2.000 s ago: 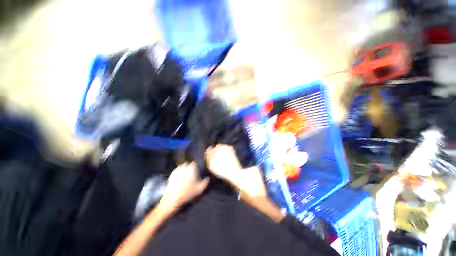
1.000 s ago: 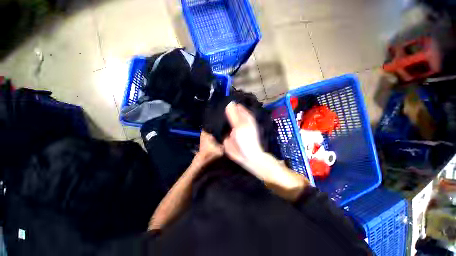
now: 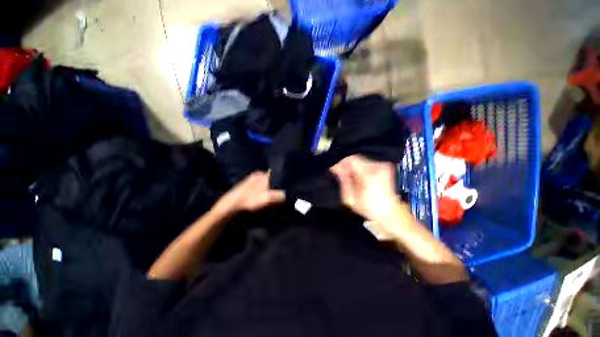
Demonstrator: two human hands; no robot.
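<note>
A black garment is held between my two hands over my lap, with a small white label between them. My left hand grips its left side. My right hand grips its right side, and part of the cloth rises beyond it. The fingertips are partly hidden in the cloth. The blue work basket just beyond holds black pieces with grey patches. A black garment pile with small white labels lies at my left.
A taller blue crate stands beyond the work basket. A large blue side crate at right holds orange-red bundles and a white roll. Another blue crate is at lower right. A red-orange stool is at the right edge.
My hands have moved apart, with the black cloth spread between them and the white label now showing. The view has shifted, so the baskets sit higher and the side crate farther right.
</note>
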